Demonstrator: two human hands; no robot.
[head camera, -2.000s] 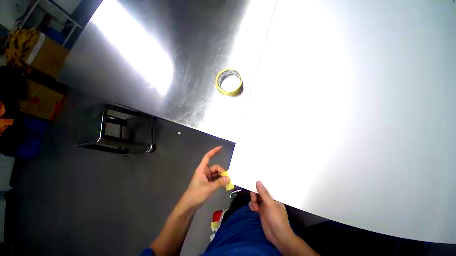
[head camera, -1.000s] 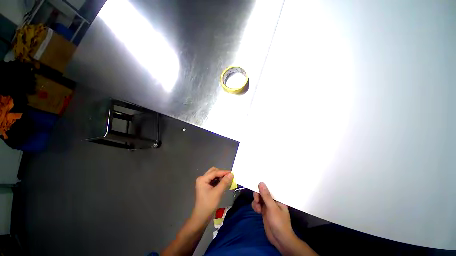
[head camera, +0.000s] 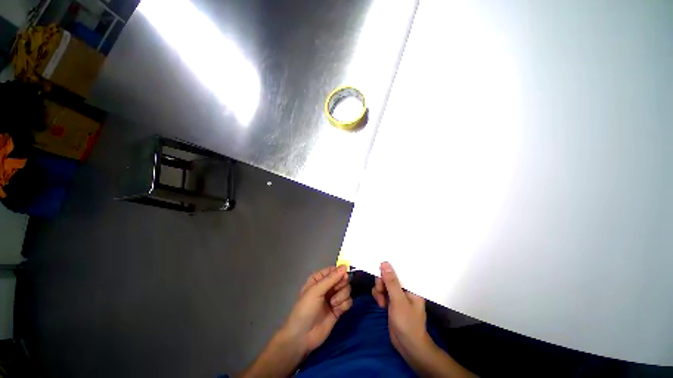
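A large white sheet lies on the metal table, its near corner sticking out past the table edge. My left hand pinches a small yellow tape piece at that corner between thumb and fingertips. My right hand grips the sheet's near edge just right of the corner, thumb on top and fingers below. A yellow tape roll lies flat on the bare metal beside the sheet's left edge.
The shiny metal table extends to the upper left with a bright glare. A metal-framed stool stands on the grey floor by its edge. Cardboard boxes, orange and yellow material and a blue item are at the far left.
My left hand has moved right and turned, bringing the tape piece to the sheet's corner. My right hand keeps its hold on the edge. The view has shifted slightly.
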